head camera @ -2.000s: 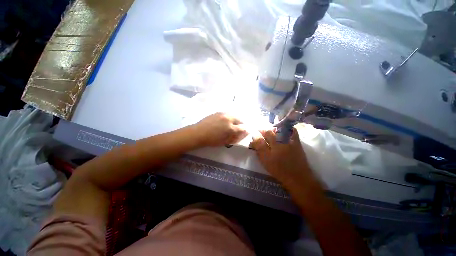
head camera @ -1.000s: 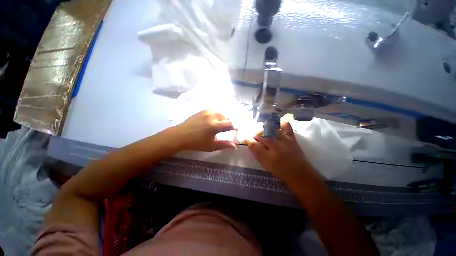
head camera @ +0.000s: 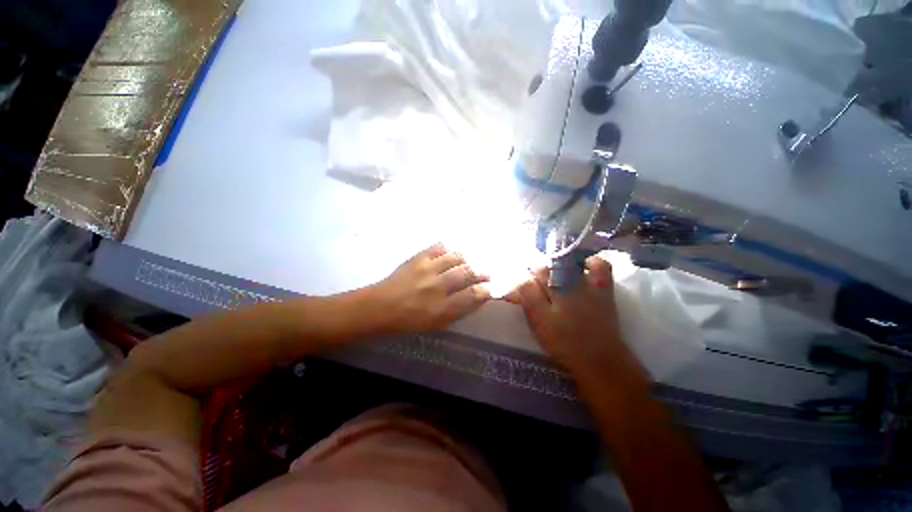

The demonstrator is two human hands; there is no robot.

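A white garment piece [head camera: 385, 110] lies on the machine table, left of and behind the needle area, and glares under the lamp. More white cloth [head camera: 655, 305] lies right of the needle. My left hand [head camera: 435, 288] rests at the cloth's front, left of the needle area, fingertips bent down. My right hand [head camera: 572, 310] is just in front of the presser foot area [head camera: 568, 262], its fingers at the cloth. The glare hides the fingertips and the edge they touch. The white sewing machine head [head camera: 690, 120] stands above and to the right.
The table's grey front edge [head camera: 200, 290] has a printed scale. Brown taped cardboard [head camera: 130, 110] lies at the table's left end. White cloth [head camera: 45, 340] hangs or lies beyond that end. A red basket [head camera: 225, 440] shows below the edge. A dark jointed stalk [head camera: 625, 35] rises above the head.
The camera view has shifted back and forth. My left hand's fingers have moved from a pinch with a gap to lying closer together, pressed down. My right hand stays by the presser foot.
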